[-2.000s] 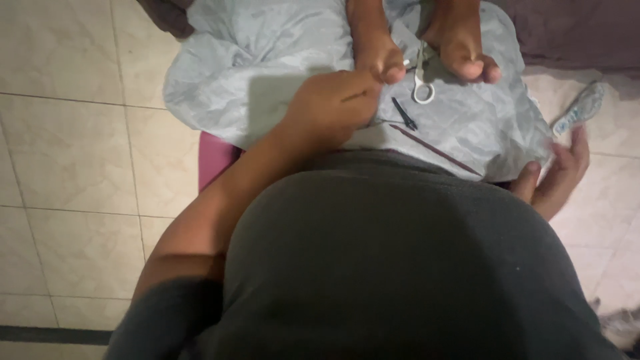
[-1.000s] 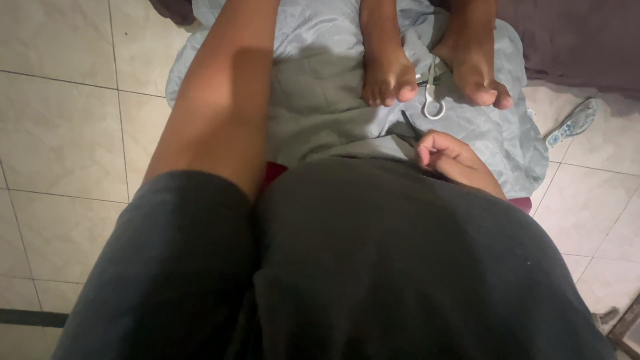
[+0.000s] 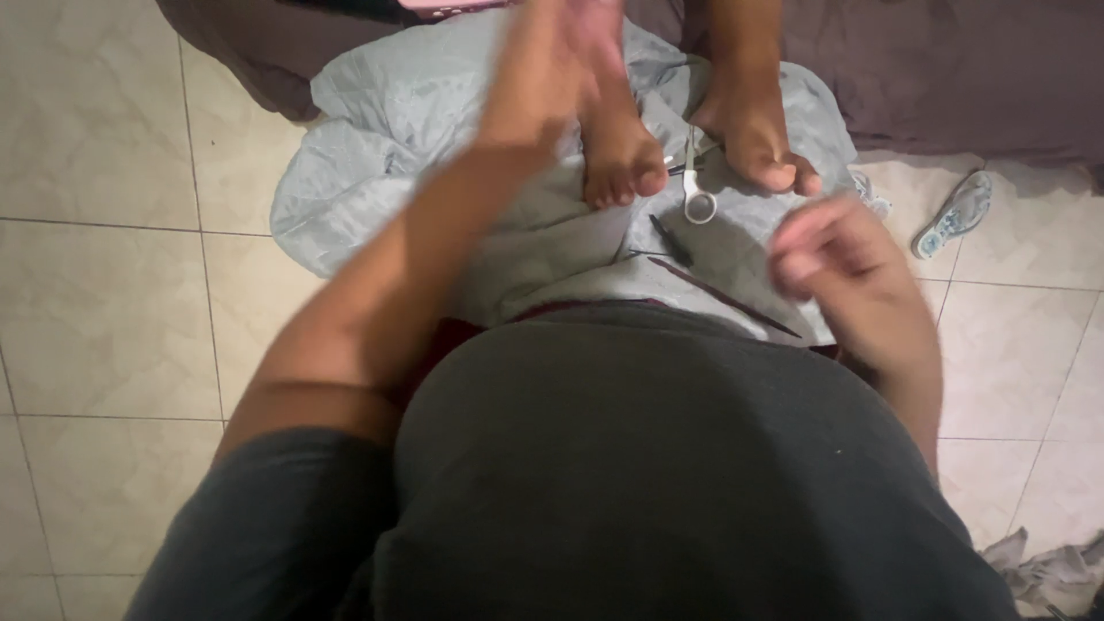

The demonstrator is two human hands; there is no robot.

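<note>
My left hand [image 3: 565, 65], blurred, is raised over the upper part of the pale cloth [image 3: 379, 103], near another person's foot [image 3: 625, 159]; nothing shows in it. My right hand [image 3: 832, 246] hovers at the cloth's right edge with bent fingers, also blurred; whether it holds something small cannot be told. Between that foot and the person's other foot [image 3: 759, 147] lies a metal tool with a white ring handle [image 3: 699, 205], perhaps scissors. Below it are a small black tool [image 3: 671, 240] and a thin dark stick [image 3: 724, 297], both on the cloth.
A patterned flip-flop [image 3: 953, 214] lies on the tiled floor [image 3: 992, 362] at the right, with part of another beside the cloth. Brown fabric [image 3: 966, 78] hangs across the top right. A pink object [image 3: 448, 7] shows at the top edge. Crumpled grey cloth [image 3: 1048, 569] lies bottom right.
My left hand, out of view a second ago, has come back over the cloth. My right hand has moved right and up from the cloth's lower edge, uncovering the dark stick.
</note>
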